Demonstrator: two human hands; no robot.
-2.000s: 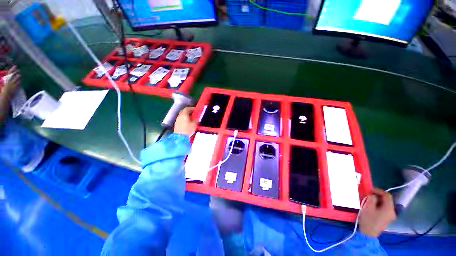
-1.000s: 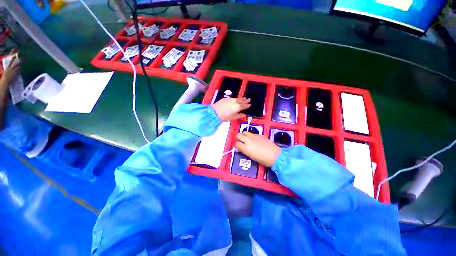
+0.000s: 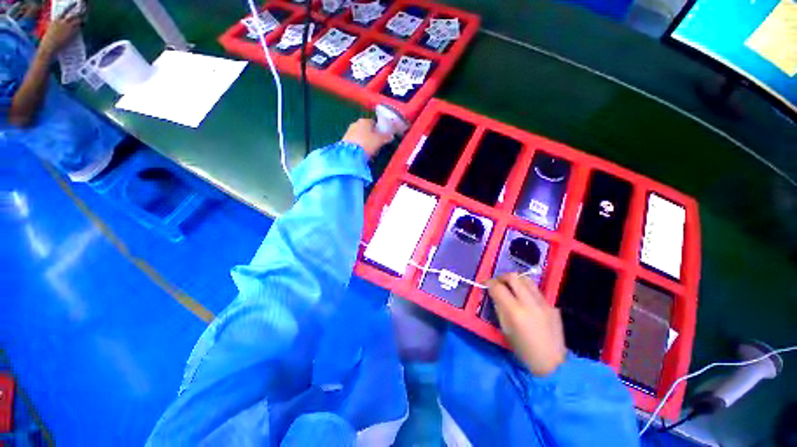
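Observation:
The red phone tray (image 3: 395,281) lies in front of me, with smartphones in two rows of slots. Some fronts are black, some lit white, and several phones lie back up with a round camera ring, such as the grey one (image 3: 456,262). My left hand (image 3: 369,138) is closed around the handle of a barcode scanner (image 3: 391,120) at the tray's upper left corner. My right hand (image 3: 529,325) is over the lower middle slots, its fingers pinching a thin white cable (image 3: 437,272) that runs left across the phones. The plug is too small to tell clearly.
A second red tray (image 3: 454,65) with labelled phones lies behind at left. White paper (image 3: 183,87) and a white roll (image 3: 122,65) lie left. Another scanner (image 3: 743,375) with a white cable beside it is at right. A monitor (image 3: 743,44) stands behind. A person's arm (image 3: 39,83) shows at left.
My left hand has left the phones and taken hold of the left scanner. My right hand has moved right with the white cable, now out of the top phone. The lower right phone's screen has changed from white to brownish.

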